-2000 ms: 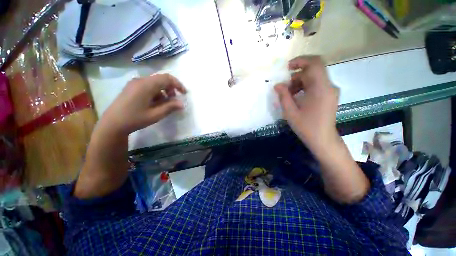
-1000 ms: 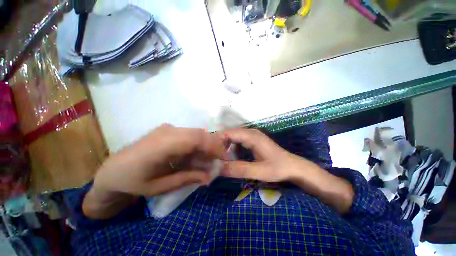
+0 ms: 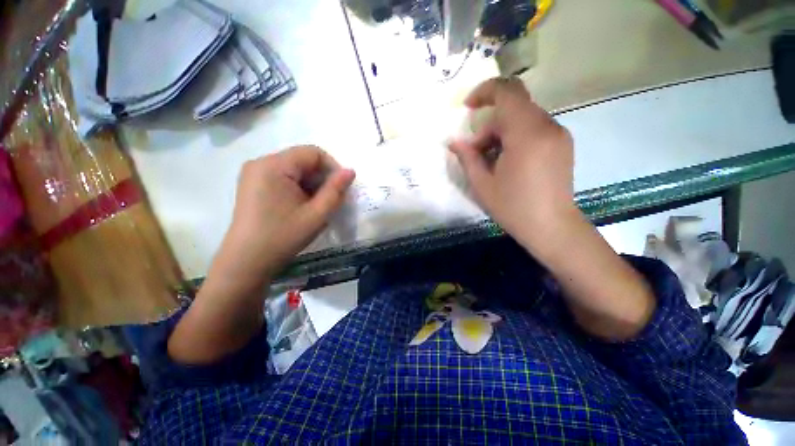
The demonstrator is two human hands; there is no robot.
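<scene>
A thin white cut piece (image 3: 397, 196) with faint marks lies flat at the table's front edge; glare washes out its outline. My left hand (image 3: 283, 205) pinches its left side between thumb and fingers. My right hand (image 3: 527, 165) pinches its upper right side, close below the machine parts (image 3: 436, 26), which are cut off by the top edge. A bundle of grey-white cut pieces (image 3: 166, 61) with dark edges lies fanned at the upper left, a dark strip across it.
Cardboard under clear plastic (image 3: 96, 235) is at the left. The green ruler-marked table edge (image 3: 680, 181) runs in front of me. A pink pen (image 3: 684, 16) and part of a black item (image 3: 784, 78) are at the upper right. Black-and-white pieces (image 3: 754, 300) lie below right.
My hands were together near my lap one second ago. They have moved up and apart over the table, with the white piece now spread between them. The view has shifted slightly.
</scene>
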